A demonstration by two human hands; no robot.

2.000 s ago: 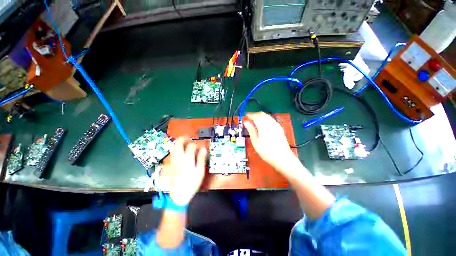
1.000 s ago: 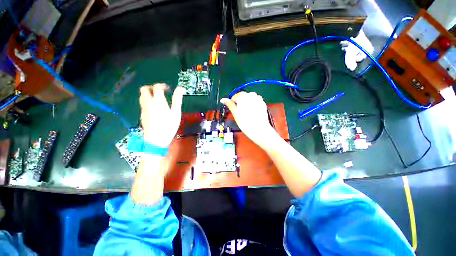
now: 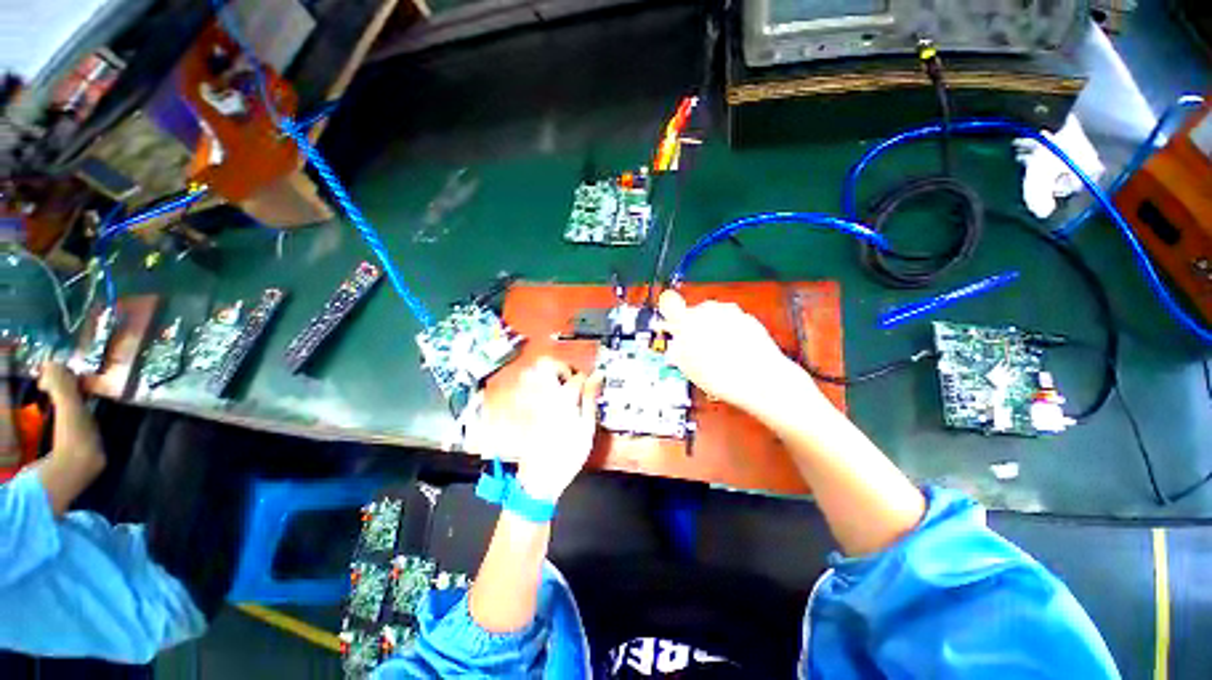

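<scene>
A green-white circuit board (image 3: 647, 391) lies on the orange-red fixture board (image 3: 771, 445), its far edge at the dark plugs. My left hand (image 3: 548, 412) rests at the board's left edge, fingers towards it; whether it grips the board is unclear. My right hand (image 3: 718, 348) is at the board's far right corner, fingertips bent at the plug where a bright blue cable (image 3: 764, 219) comes in; the fingers hide what they touch. A blue wrist strap (image 3: 516, 494) is on my left wrist.
Other circuit boards lie left (image 3: 465, 348), behind (image 3: 609, 210) and right (image 3: 997, 379). Two remote controls (image 3: 332, 316) are at left. A coiled black cable (image 3: 921, 233), blue pen (image 3: 948, 300) and orange meter box (image 3: 1170, 219) are at right. A person's arm (image 3: 69, 445) is at far left.
My left hand has come down from above the fixture's left side to the board's left edge. My right hand stays near the plugs. The view has shifted left, showing another person's arm.
</scene>
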